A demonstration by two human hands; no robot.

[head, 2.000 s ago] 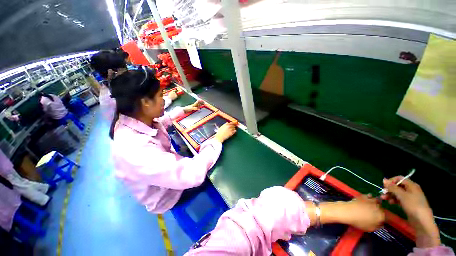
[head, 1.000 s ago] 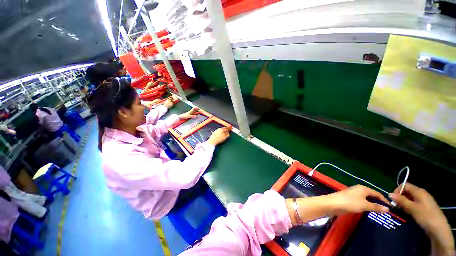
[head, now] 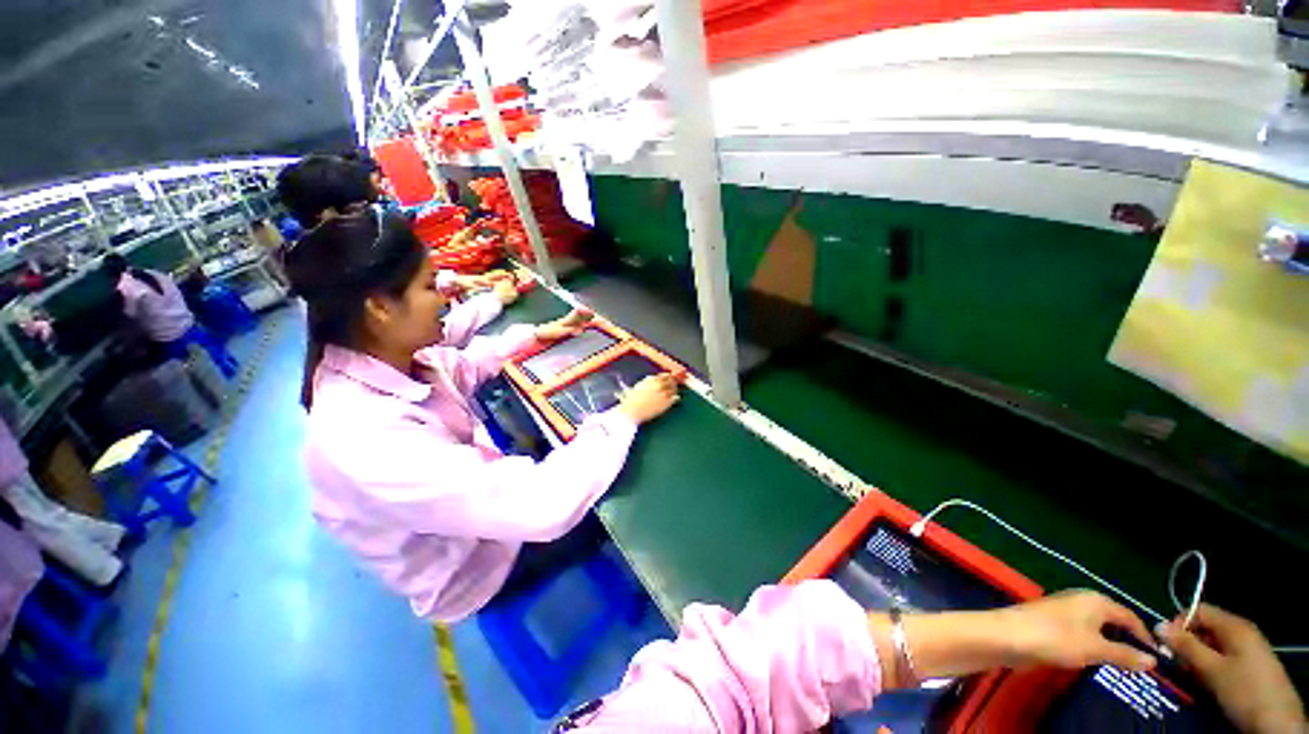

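One black tablet (head: 919,571) lies in a red-orange foam tray (head: 879,505), its screen showing white text lines. A white USB cable (head: 1037,551) is plugged in at its top edge. A second tablet (head: 1134,691) with white text lies to its right, partly cut off by the frame. My left hand (head: 1080,628) is at that tablet's top edge, fingertips near the plug area. My right hand (head: 1232,668) pinches a white cable with a loop standing up from the fingers. The contact at the tablet's edge is too small to tell.
A person in pink (head: 416,445) sits at the left by the green bench (head: 718,495), hands on two trayed tablets (head: 592,376). A white post (head: 704,215) stands at the bench's back edge. A yellow sheet (head: 1220,308) hangs at right. A blue stool (head: 560,631) stands below.
My hands have come together at the right tablet's top edge, and its text now shows. The cable end in my right hand has changed from straight to a raised loop. The camera view has shifted slightly.
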